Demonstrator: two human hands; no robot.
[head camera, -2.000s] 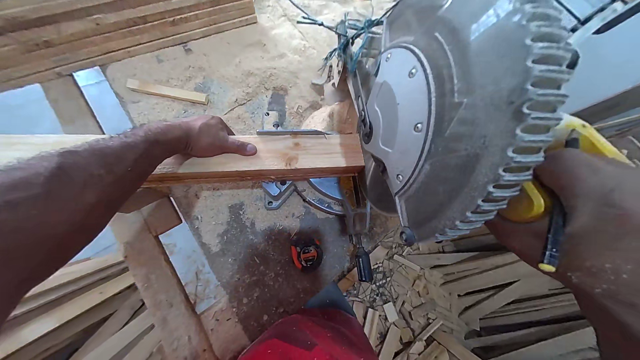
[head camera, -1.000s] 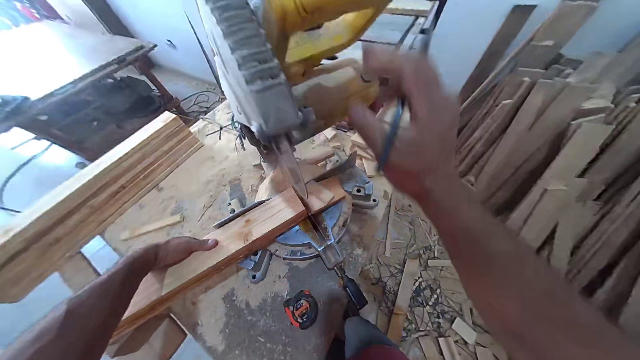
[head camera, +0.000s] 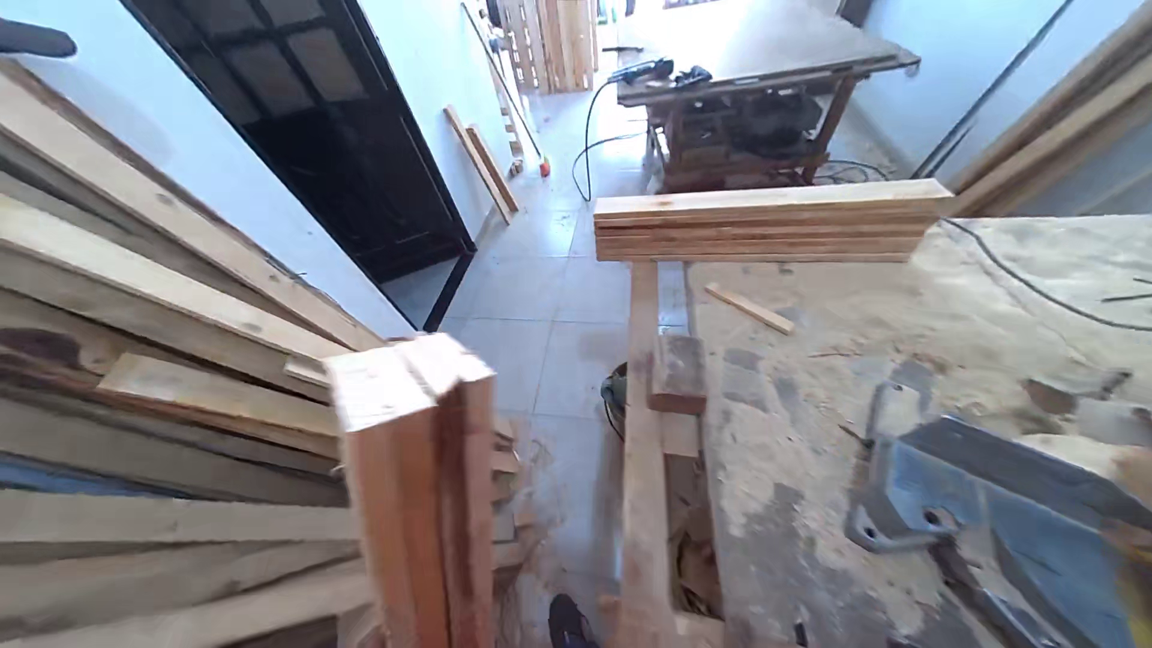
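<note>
Neither of my hands shows in the head view. Two or more wooden boards (head camera: 414, 504) stand close together in the lower left foreground, their cut ends facing up; whatever supports them is hidden. At the lower right, the metal base of a miter saw (head camera: 1008, 504) rests on the sawdust-covered workbench (head camera: 765, 504), blurred and cut off by the frame. A stack of planed boards (head camera: 765, 220) lies across the bench's far end. Near that stack lies a thin wood offcut (head camera: 750, 309), and a short wood block (head camera: 679, 369) sits on the bench's left edge.
Long rough boards (head camera: 162, 396) fill the left side below a dark door (head camera: 306, 117). Beyond the bench is a work table (head camera: 765, 54) with a corded power tool (head camera: 641, 71) on it. Two boards (head camera: 486, 171) lean on the wall. A shoe (head camera: 569, 621) is at the bottom.
The view has swung far to the left. Both hands, the raised saw head and the board my left hand was on have left the view. Upright boards now stand in the foreground.
</note>
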